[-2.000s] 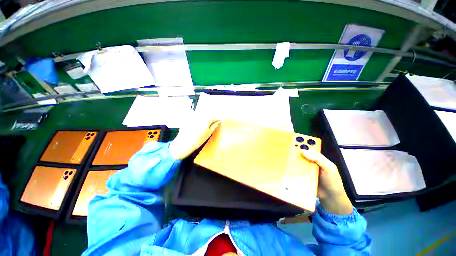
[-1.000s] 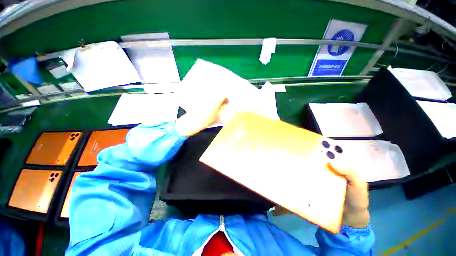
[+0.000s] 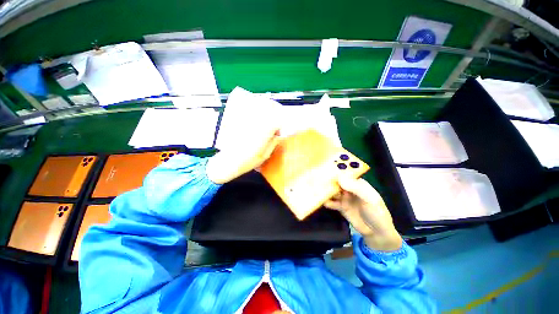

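Observation:
An orange back panel with dark round camera holes is held tilted above a black tray in front of me. My right hand grips its camera end, at the lower right. My left hand is at the panel's left edge, its fingers closed on a white sheet; whether they also touch the panel is unclear. The sheet's top corner is raised behind the hand. The panel, my left hand and sleeve hide part of the tray.
Black trays with orange panels lie at left, partly behind my left sleeve. Loose white sheets lie at the back. At right is a tray with two covered pockets, beside a tall black tray stack. A rail crosses the green back panel.
The panel has swung from lower right to back over the tray's rear, now seen foreshortened. My right hand moved left and up with it. The white sheet's raised corner is lower.

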